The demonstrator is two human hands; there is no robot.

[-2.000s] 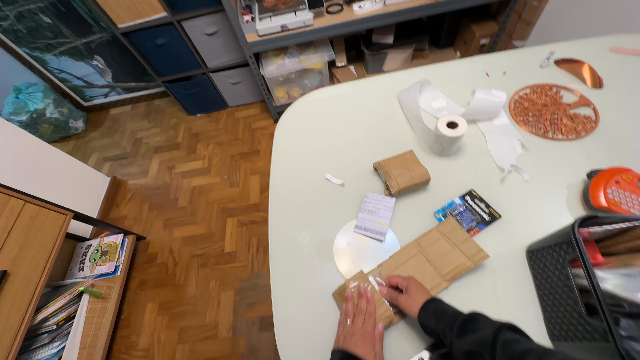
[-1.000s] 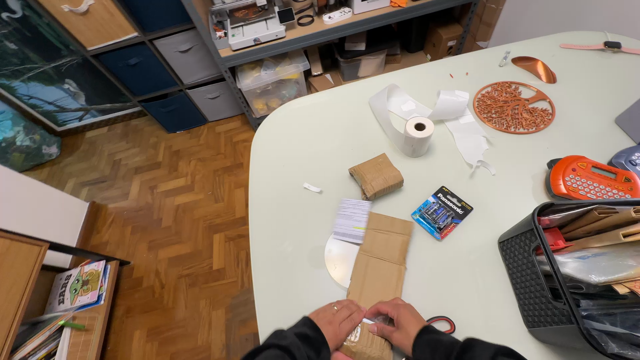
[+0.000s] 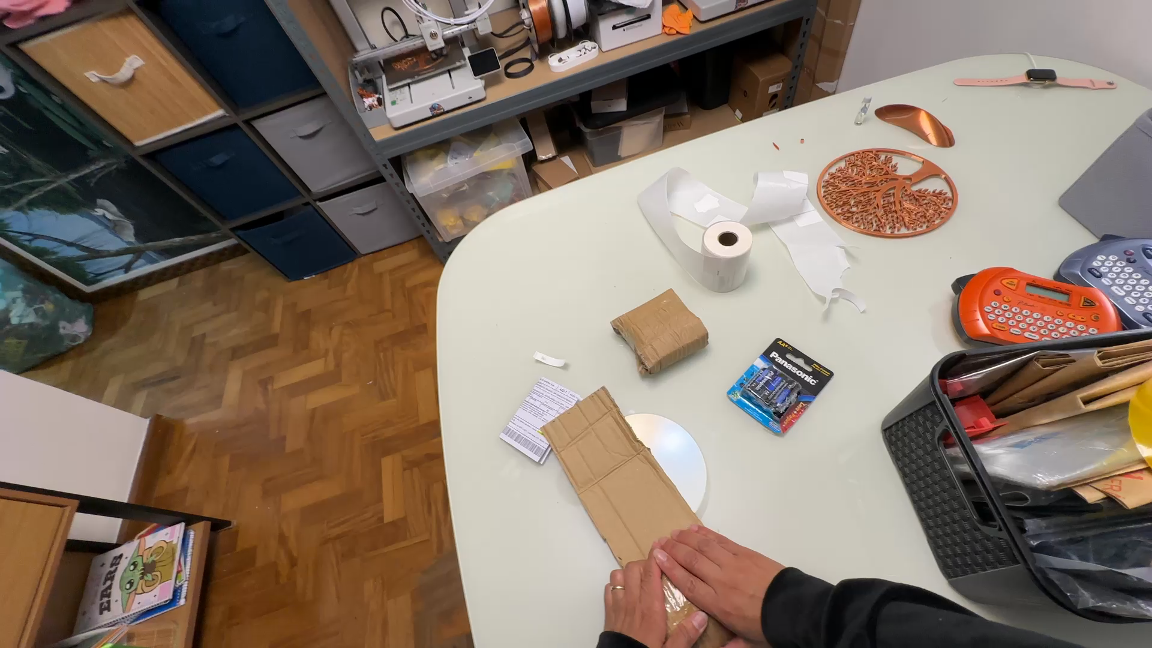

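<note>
A long creased strip of brown cardboard (image 3: 621, 477) lies on the pale table near its front edge. Both my hands press on its near end, where a clear, shiny wrapped part shows between them. My left hand (image 3: 637, 598), with a ring, lies along the left side; my right hand (image 3: 720, 576) lies flat over the right side, fingers together. Part of a silvery disc (image 3: 675, 454) shows from beneath the strip. A folded printed paper (image 3: 537, 420) touches the strip's far left corner. Farther back sits a small cardboard-wrapped packet (image 3: 661, 331).
A Panasonic battery pack (image 3: 780, 387) lies right of the packet. Behind stand a label roll (image 3: 725, 256) with loose backing paper and a copper-coloured tree disc (image 3: 887, 193). A black basket (image 3: 954, 504) of packaging and an orange label maker (image 3: 1035, 308) are at the right.
The cardboard strip has swung so its far end points left, showing more of the disc on its right. My right hand now lies flat across its near end. The view has shifted.
</note>
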